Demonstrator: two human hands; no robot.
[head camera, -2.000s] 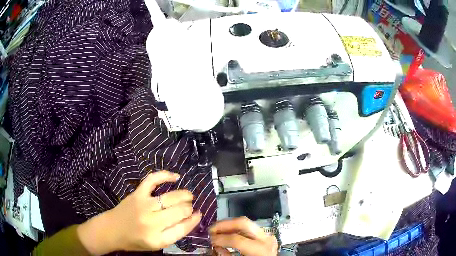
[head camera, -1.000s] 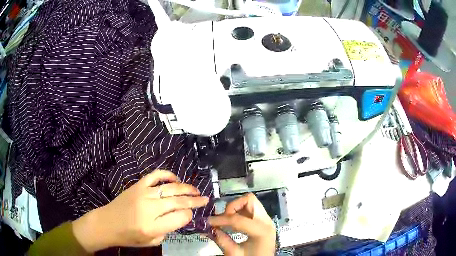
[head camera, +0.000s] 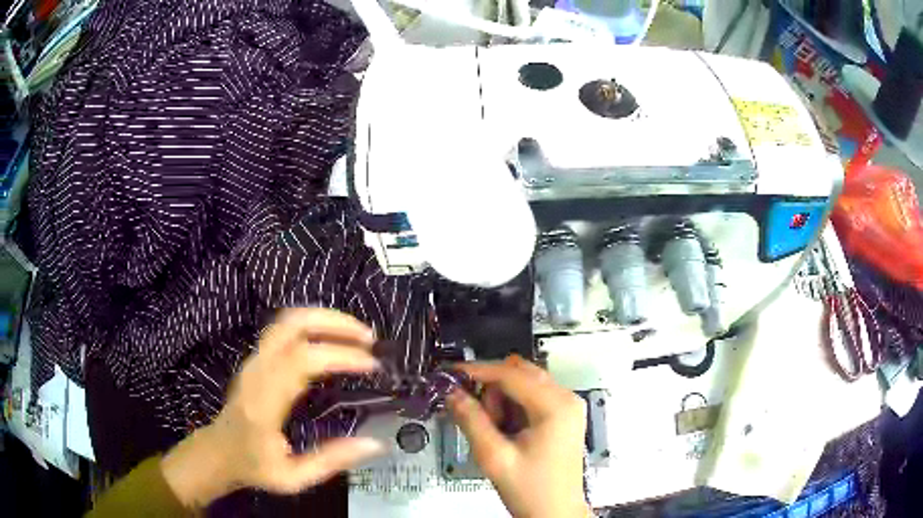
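The striped garment piece (head camera: 334, 273) is dark purple-brown with thin white lines and runs from the heap to the needle area (head camera: 455, 314) of the white overlock machine (head camera: 627, 111). My left hand (head camera: 294, 415) is curved around the near part of the cloth, thumb and fingers apart, slightly blurred; whether it grips the cloth is unclear. My right hand (head camera: 521, 425) pinches the bunched fabric edge (head camera: 435, 393) between thumb and fingers, just in front of the presser foot area. The foot and needle are dark and hard to make out.
A big heap of striped cloth (head camera: 152, 152) lies at the left. Grey tension knobs (head camera: 624, 278) stand on the machine front. At right are red-handled scissors (head camera: 850, 339), a cream cloth (head camera: 759, 405), a red bag (head camera: 880, 218) and a blue basket rim (head camera: 825, 501).
The cloth's near edge has been lifted and bunched, baring a round hole in the plate. My left hand has opened wider. My right hand has moved up towards the foot. The view has shifted.
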